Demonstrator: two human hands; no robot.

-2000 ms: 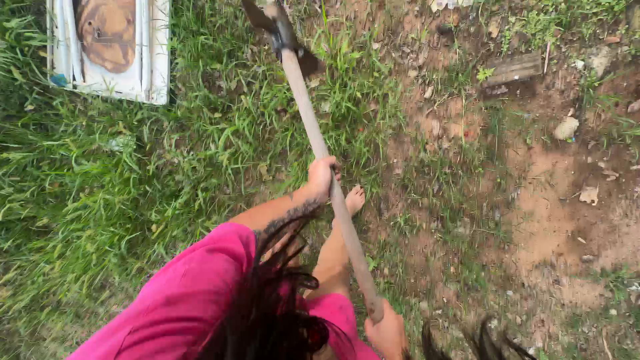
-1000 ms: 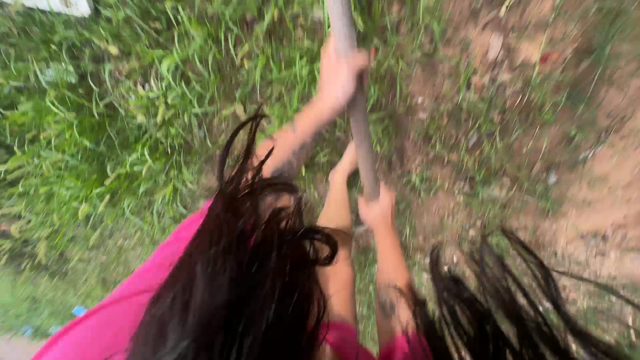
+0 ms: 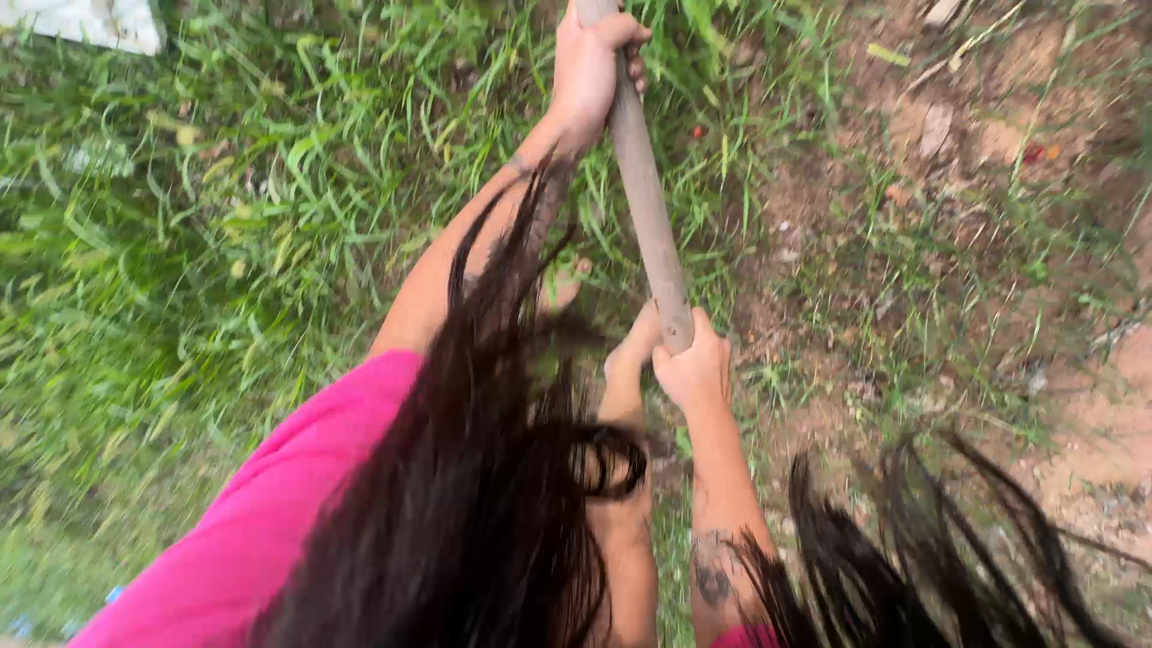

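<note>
A long wooden hoe handle runs from the top edge down to the middle of the view. Near the top, my left hand is wrapped around it. My right hand grips the handle's lower end, close to my bare foot. The metal head of the tool lies outside the view. Long dark hair hangs over part of my left arm and hides much of my legs.
Tall green grass covers the ground on the left. On the right is reddish bare soil with sparse weeds and dry leaves. The corner of a white panel shows at the top left. My other bare foot stands on the grass.
Two seconds ago the metal head showed at the top; now it is out of view. The right hand has moved nearer my foot. Both hands have stayed on the handle. The view has shifted.
</note>
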